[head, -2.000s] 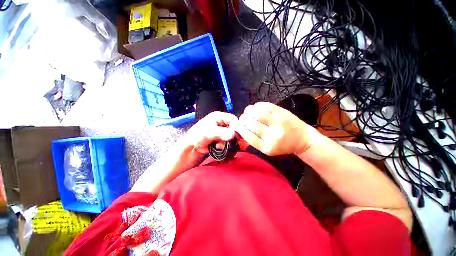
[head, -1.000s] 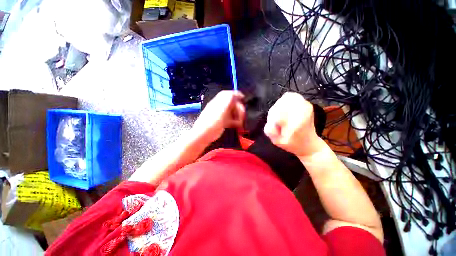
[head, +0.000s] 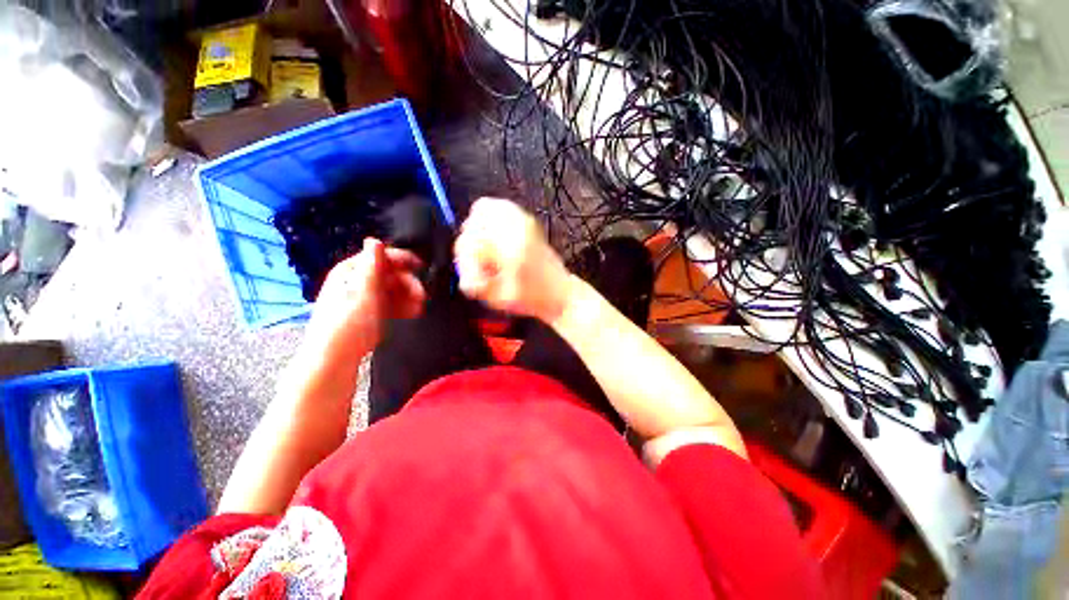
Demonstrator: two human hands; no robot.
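Note:
My left hand (head: 373,285) is over my dark-clad knees beside the near blue crate, its thumb and fingers curled and blurred. My right hand (head: 506,258) is a loose fist just right of it, with a small gap between them. Whether either hand holds anything is hidden by the fingers, the blur and the dark background. The blue crate (head: 244,249) holds small black parts (head: 325,230). A thick pile of black cables (head: 809,141) lies on the white table at the right, with strands and plug ends spread toward me.
A second blue crate (head: 152,457) with clear bags stands at the lower left. A carton with yellow boxes (head: 226,67) is behind the near crate. Crumpled clear plastic (head: 935,59) lies on the cables. Red plastic (head: 832,533) is under the table. Light blue cloth (head: 1026,440) is at far right.
My hands were together with a black coil below my left hand; they have parted and the coil no longer shows. The view has turned right, showing more of the table.

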